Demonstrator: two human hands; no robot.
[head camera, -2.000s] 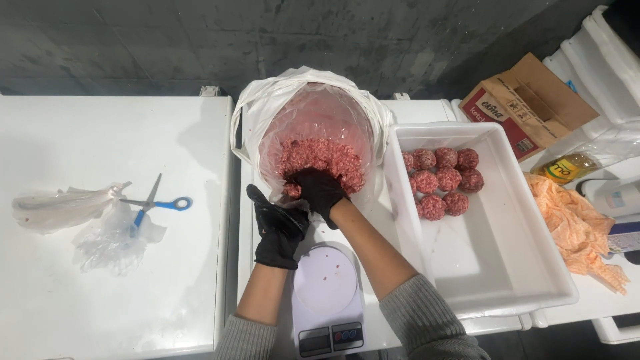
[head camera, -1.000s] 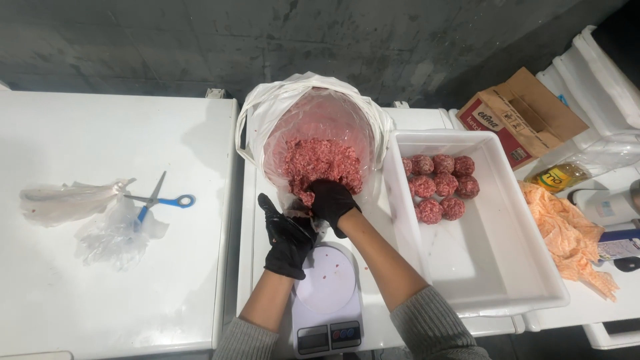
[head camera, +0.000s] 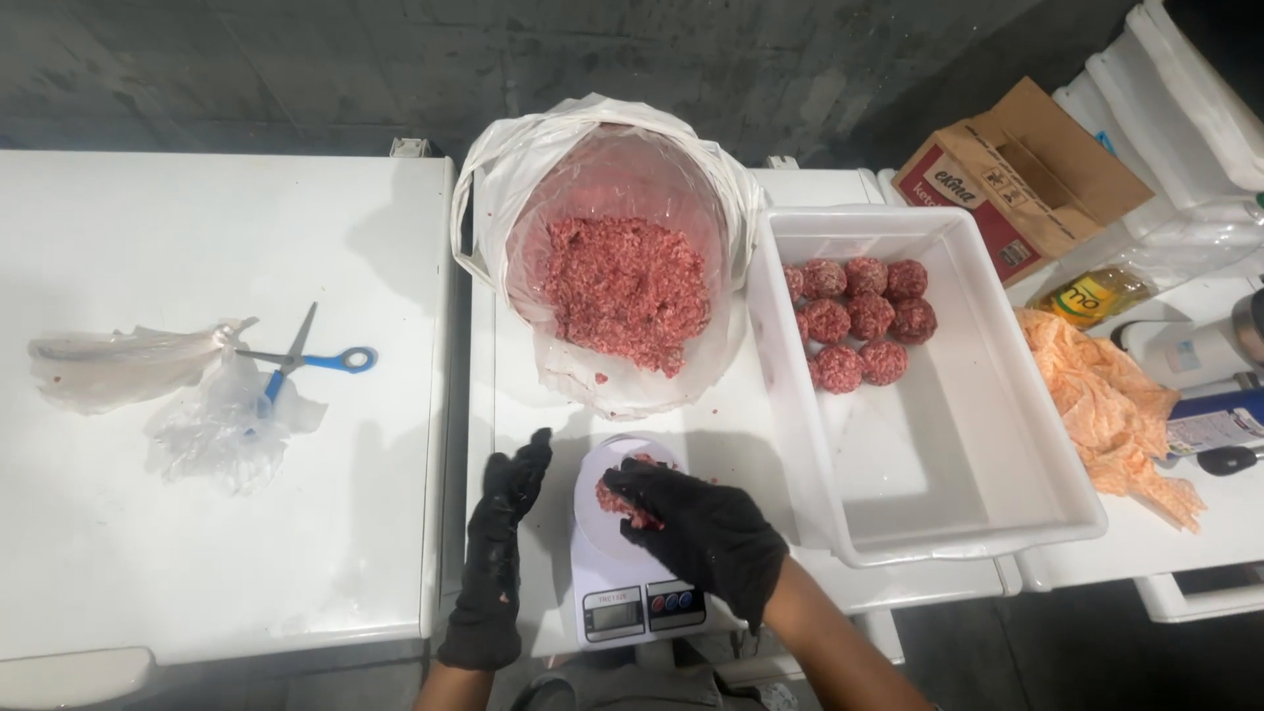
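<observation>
My right hand (head camera: 699, 533), in a black glove, holds a clump of ground meat (head camera: 624, 502) on the round plate of a white kitchen scale (head camera: 585, 573). Left of the scale, my left hand (head camera: 502, 533), also gloved in black, is raised with its fingers apart and nothing in it. Beyond both hands, a plastic bag (head camera: 632, 387) lies spread open around a mass of ground meat (head camera: 627, 286). To the right, a white plastic tub (head camera: 948, 533) contains several meatballs (head camera: 869, 316) grouped toward its far left part.
Blue-handled scissors (head camera: 341, 360) and crumpled clear plastic (head camera: 212, 439) lie on the left white surface (head camera: 197, 563). Right of the tub are an orange cloth (head camera: 1096, 415), a bottle of yellow oil (head camera: 1091, 296) and an open cardboard box (head camera: 1027, 178). A dark wall (head camera: 632, 59) stands behind.
My right hand has moved from the meat in the bag down to the scale with a clump of meat. My left hand has moved back from the bag's near edge to beside the scale.
</observation>
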